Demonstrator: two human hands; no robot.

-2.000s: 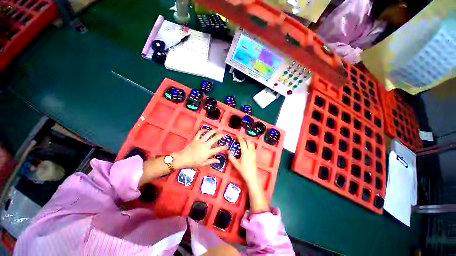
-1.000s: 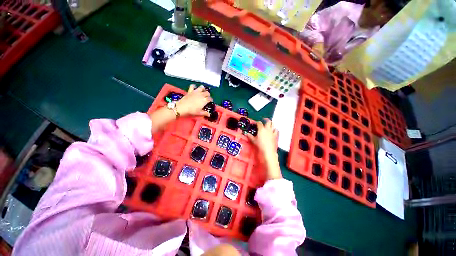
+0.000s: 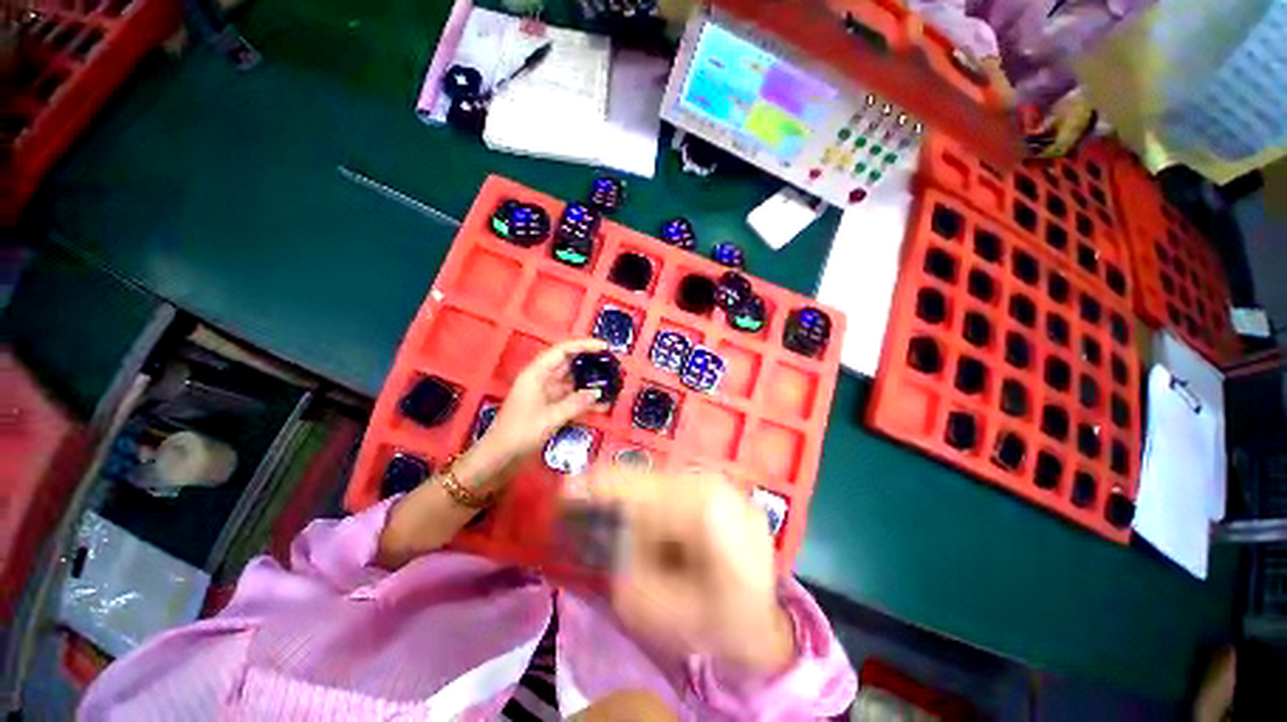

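Observation:
The red-orange compartment tray lies in front of me with smartwatch units in some pockets. My left hand holds a dark smartwatch unit by its edges above the middle of the tray. My right hand is a motion blur over the front of the tray. A blurred dark shape beside its fingers may be a unit; I cannot tell if it is held. Lit units sit mid-tray. Several more lie on the tray's back edge, and others lie on the green bench just behind it.
The tester stands behind the tray, with a small white box by it. The notebook with a pen is at back left. Filled trays and a clipboard are on the right. A raised red tray hangs over the tester. Another person's hand shows at upper right.
My left hand has moved from the tray's back left edge to its middle, now with a unit in it. My right hand has swung from the back right edge to the front.

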